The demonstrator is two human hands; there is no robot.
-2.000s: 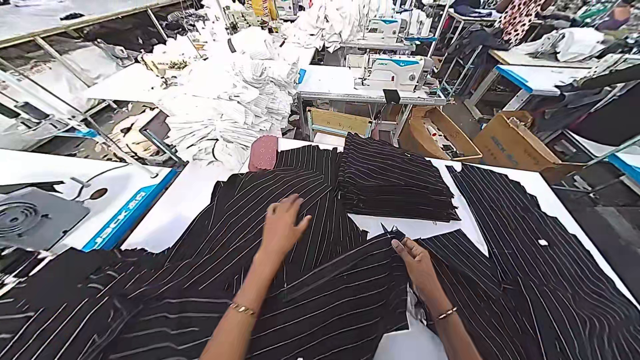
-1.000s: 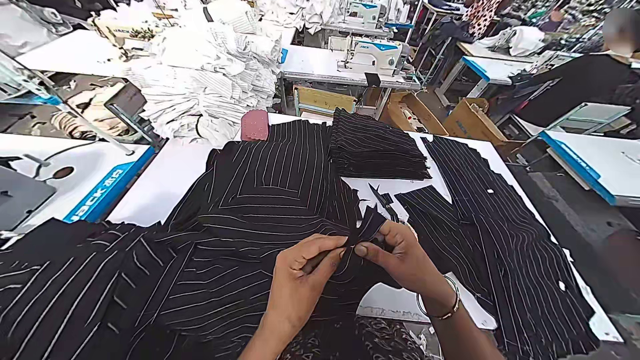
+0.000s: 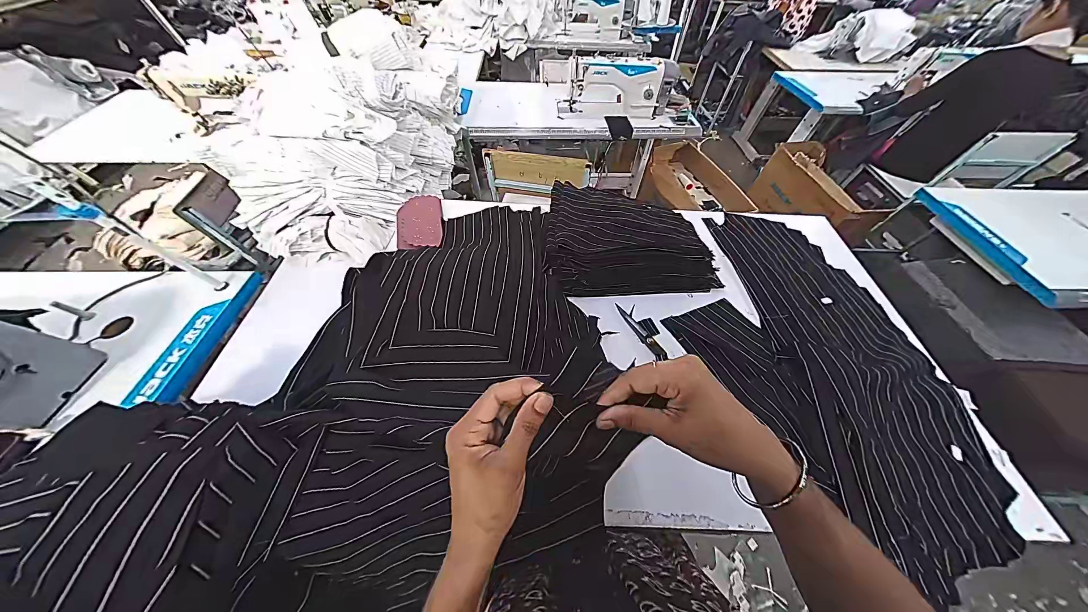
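Observation:
Both my hands are raised over black pinstriped fabric pieces (image 3: pixel 408 408) spread on a white table (image 3: pixel 671 484). My left hand (image 3: pixel 501 450) pinches a dark edge of the striped fabric between thumb and forefinger. My right hand (image 3: pixel 680 408), with a bangle at the wrist, pinches the same dark fabric a short way to the right. Dark scissors (image 3: pixel 643 333) lie just beyond my right hand, their handles partly hidden. A folded stack of striped fabric (image 3: pixel 633 242) lies at the far side, and more striped panels (image 3: pixel 867 382) are spread at the right.
A pinkish-red patterned piece (image 3: pixel 420 222) lies at the table's far edge. Behind stand a large heap of white striped cloth (image 3: pixel 340 136), a sewing machine (image 3: pixel 619 87) and cardboard boxes (image 3: pixel 799 183). Another machine table (image 3: pixel 183 353) is at left. A person (image 3: pixel 986 106) sits at the upper right.
Two seconds ago my left hand lay flat over the fabric and my right hand was at the scissors. Now the scissors lie on the table and both hands pinch fabric, farther apart than one second ago.

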